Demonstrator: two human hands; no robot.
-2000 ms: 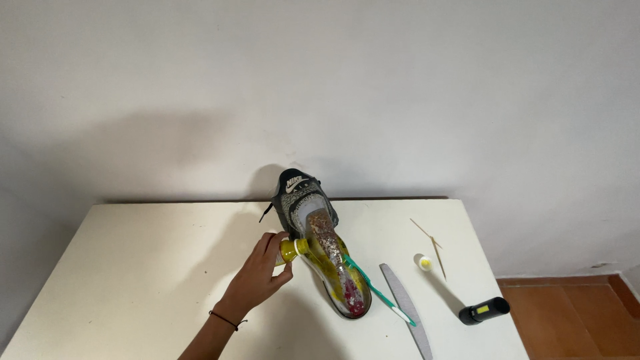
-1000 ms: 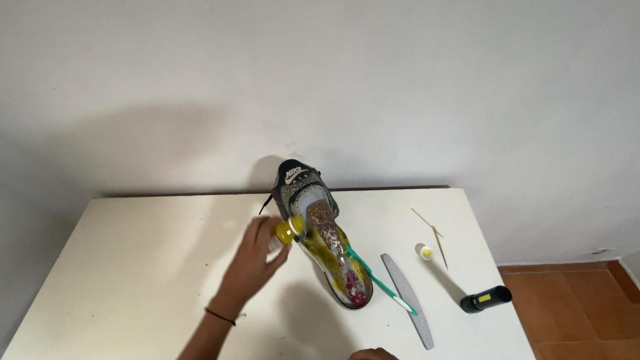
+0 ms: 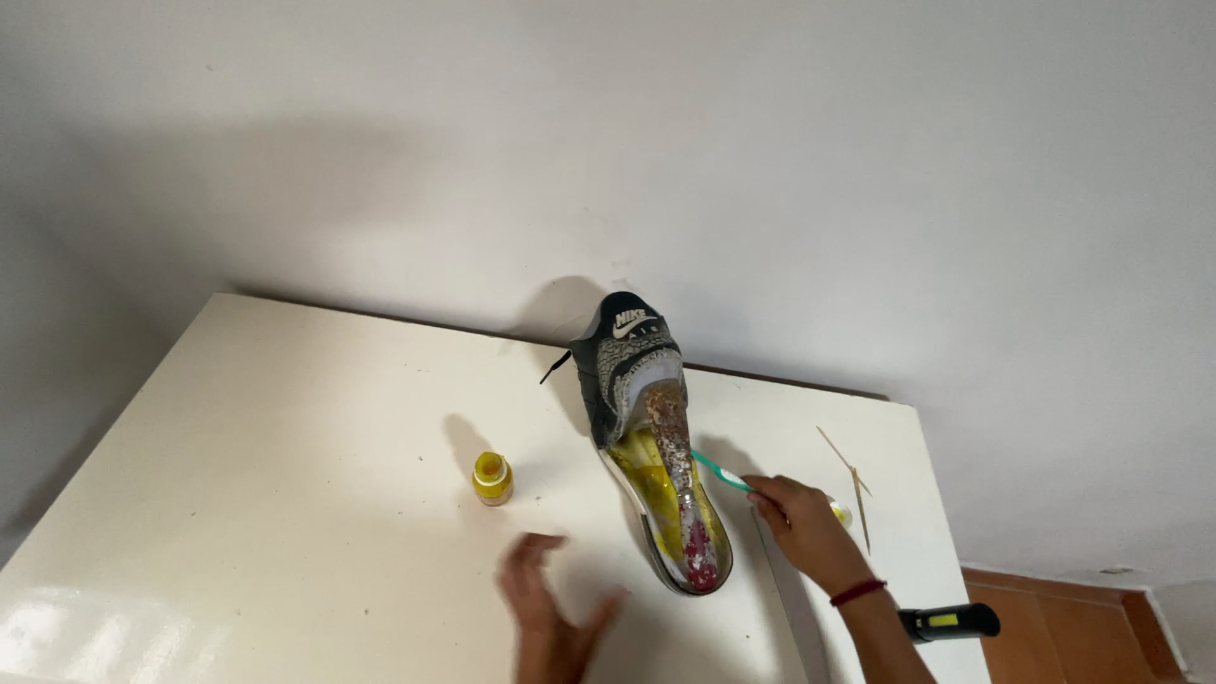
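A grey and black Nike sneaker (image 3: pixel 613 380), its toe part peeled back from the sole or opened up, lies near the wall. Yellow glue-like stuff coats its exposed inside (image 3: pixel 655 484). A worn scraper or brush-like tool with a rusty, speckled blade and red-stained handle (image 3: pixel 701 551) rests along it. My right hand (image 3: pixel 803 527) grips a green and white toothbrush (image 3: pixel 727 475) at the shoe's right side. My left hand (image 3: pixel 556 608), blurred, has its fingers apart and holds nothing, below the uncapped yellow bottle (image 3: pixel 492 480) standing left of the shoe.
Thin wooden sticks (image 3: pixel 859 494) lie on the white table (image 3: pixel 313 456) at the right. A white cap with yellow in it (image 3: pixel 841 513) is partly behind my right hand. A black cylindrical item (image 3: pixel 950 622) and a grey nail-file-like strip (image 3: pixel 798 608) are nearby. The wall (image 3: pixel 760 190) borders the table.
My left hand has let go of the yellow bottle, which now stands on the table. My right hand has come in and taken hold of the toothbrush. The view has shifted and tilted.
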